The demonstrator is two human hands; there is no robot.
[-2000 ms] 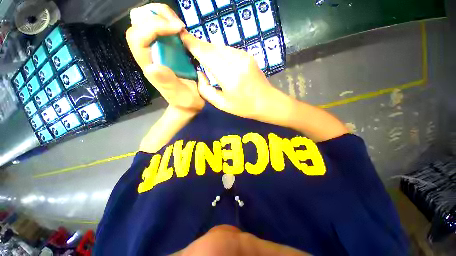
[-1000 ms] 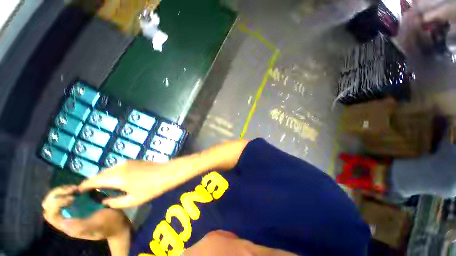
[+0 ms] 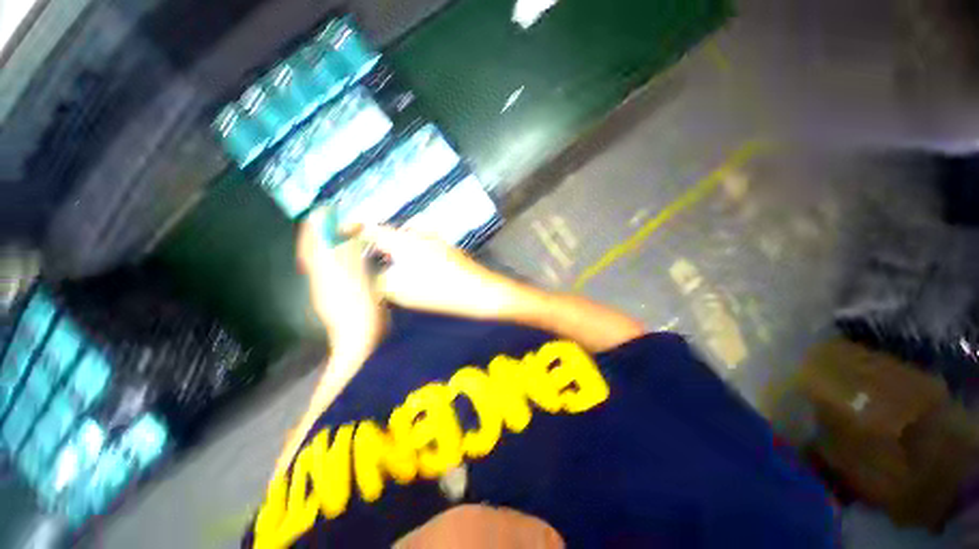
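Note:
The view is blurred by motion. My left hand holds a small teal device body upright, just in front of the tray. My right hand is against it from the right, its fingers closed at the lower part of the body, near a small dark spot. The fingertips and the end of the body are too blurred to tell apart. Behind the hands, a black tray lies on the green bench with rows of teal bodies, some whitish.
A second tray of teal bodies is at the left, beside a black tray stack. A white scrap lies on the green bench. A brown carton stands at the right on the grey floor with yellow lines.
The camera view has swung, so the bench tray and hands shifted right and up, and the left tray stack is back in view. Both hands remain together at the teal body.

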